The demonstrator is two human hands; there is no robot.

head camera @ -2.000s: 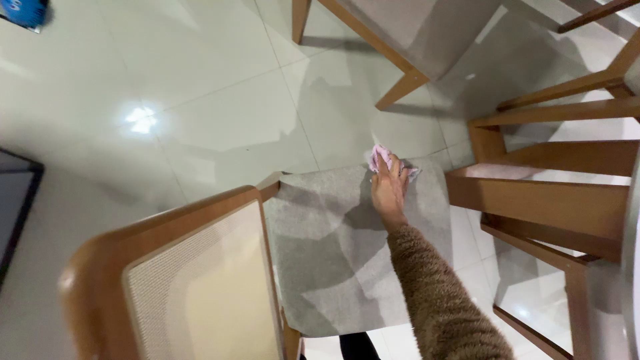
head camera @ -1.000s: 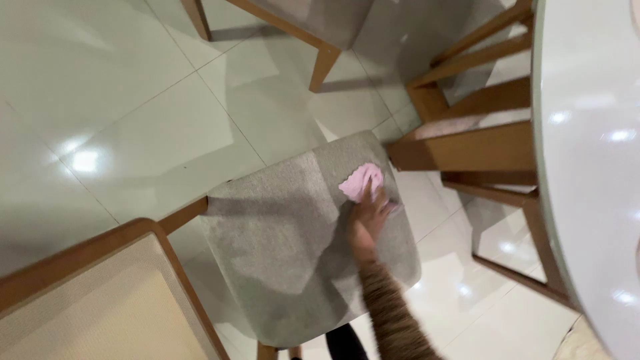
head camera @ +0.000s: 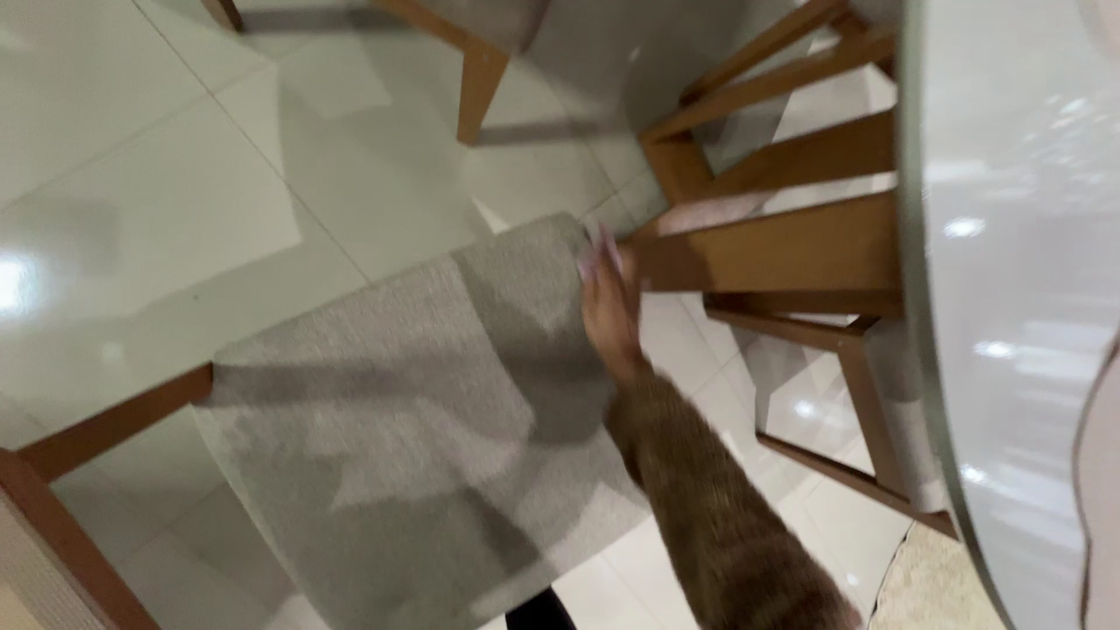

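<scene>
My right hand (head camera: 612, 306), in a fuzzy brown sleeve, is at the far right edge of the grey upholstered chair seat (head camera: 394, 437). Its fingers are shut on a pink cloth (head camera: 600, 254), of which only a small blurred part shows. The seat's wooden frame joins a backrest (head camera: 70, 551) at the lower left. My left hand is not in view.
A glossy round tabletop (head camera: 1006, 350) fills the right side, above wooden table supports (head camera: 787, 249). Another chair's wooden leg (head camera: 481, 92) stands at the top. A further chair (head camera: 875, 411) is under the table. A beige rug (head camera: 941, 582) lies lower right, on floor tiles (head camera: 157, 210).
My right hand has moved with the pink cloth from the top of the seat to its far right edge. The cloth lay spread under my fingers a second ago and now shows less.
</scene>
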